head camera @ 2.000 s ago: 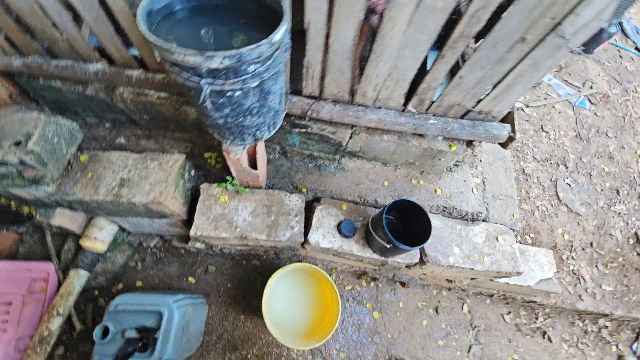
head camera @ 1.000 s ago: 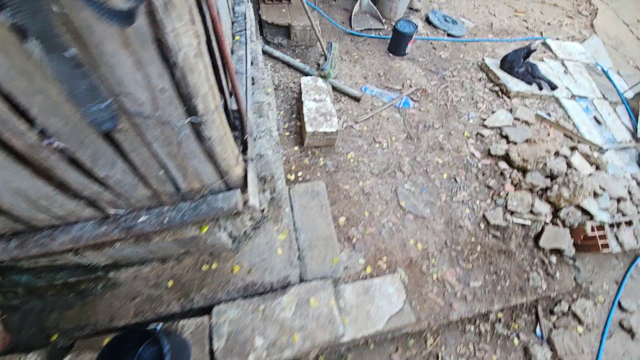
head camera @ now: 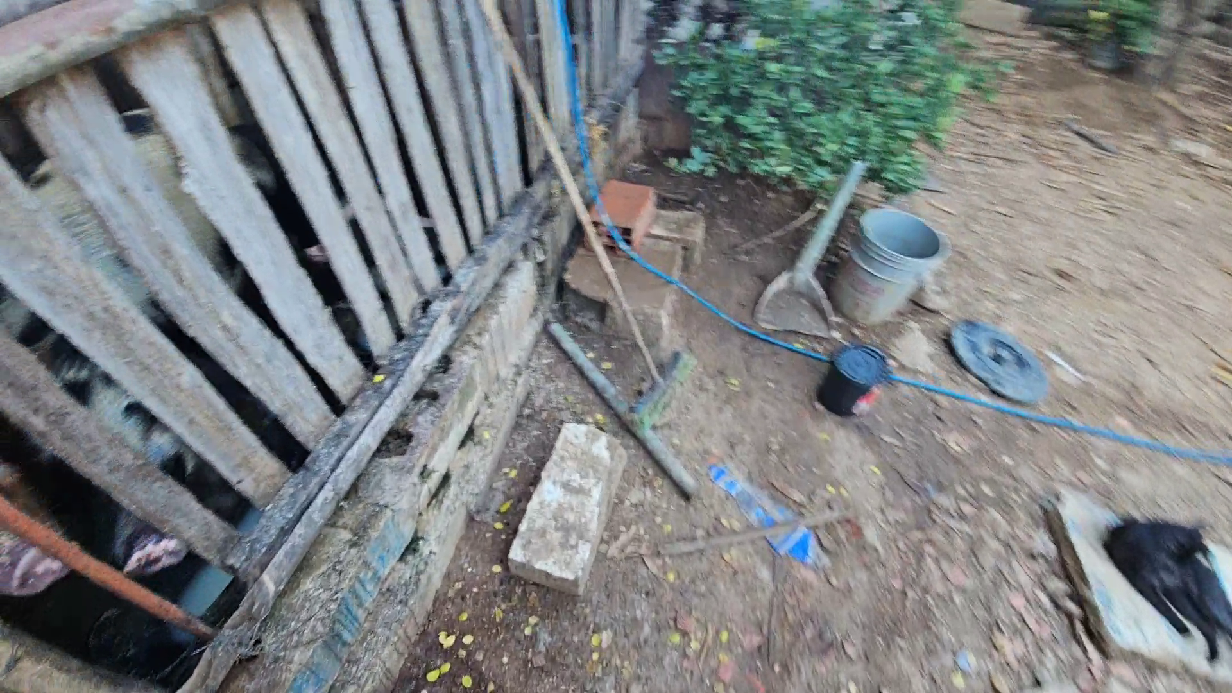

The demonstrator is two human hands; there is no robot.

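Note:
Neither of my hands shows in this view. A push broom (head camera: pixel 664 390) with green bristles and a long wooden handle leans against the slatted wooden fence (head camera: pixel 289 192). Its head rests by a grey pole (head camera: pixel 616 404) lying on the ground. A shovel (head camera: pixel 808 269) stands blade down beside a grey plastic bucket (head camera: pixel 885 265). In front of them is a dark lidded container (head camera: pixel 852 380), with a round dark lid (head camera: pixel 998 360) on the ground to its right. The blue hose (head camera: pixel 712 308) hangs from the fence and runs along the ground past the container.
A whitish block (head camera: pixel 568 505) lies near the low wall (head camera: pixel 433 500). Red hollow bricks (head camera: pixel 626 207) sit on blocks by the fence. A blue plastic scrap (head camera: pixel 770 515) and a stick lie mid-ground. At lower right, a black animal (head camera: pixel 1169 577) lies on a slab (head camera: pixel 1088 568). A leafy bush (head camera: pixel 808 87) grows behind.
The view has swung right and up along the fence. The yellow tub, blue jug and large full bucket seen two seconds ago are out of view.

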